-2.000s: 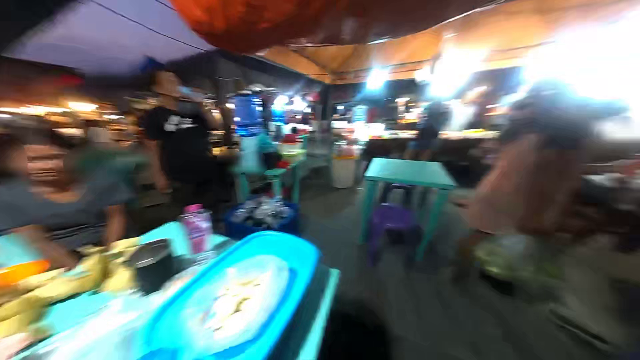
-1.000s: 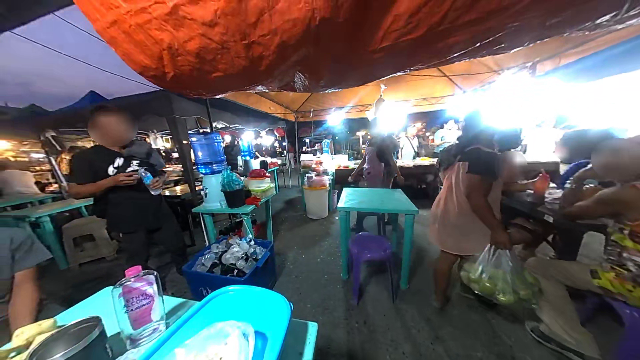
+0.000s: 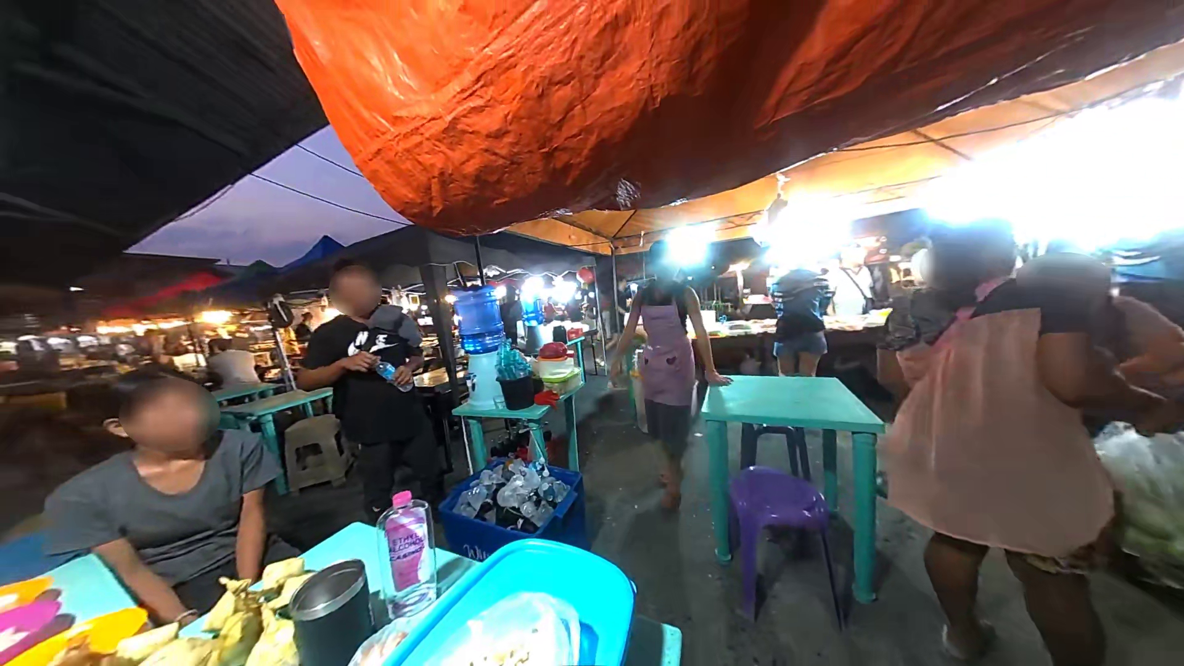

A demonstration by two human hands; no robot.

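Neither my left hand nor my right hand is in view. Nearest to me, at the bottom, a blue plastic tub [image 3: 592, 583] holds a clear plastic bag [image 3: 518, 634] with pale food in it. Left of the tub stand a clear bottle of ethyl alcohol with a pink cap [image 3: 407, 555] and a dark metal tumbler [image 3: 333, 615]. Several leaf-wrapped bundles [image 3: 245, 624] lie beside the tumbler on the turquoise table [image 3: 657, 643].
A blue crate of plastic bottles [image 3: 518, 546] stands beyond the table. Ahead are a water dispenser [image 3: 481, 342], a turquoise table [image 3: 795, 402] and a purple stool [image 3: 782, 499]. People sit or stand left, ahead and right. An orange tarpaulin [image 3: 555, 111] hangs overhead.
The person in the apron now stands with a hand at the turquoise table. The person with the bag of green produce is nearer the right edge. The view has swung left.
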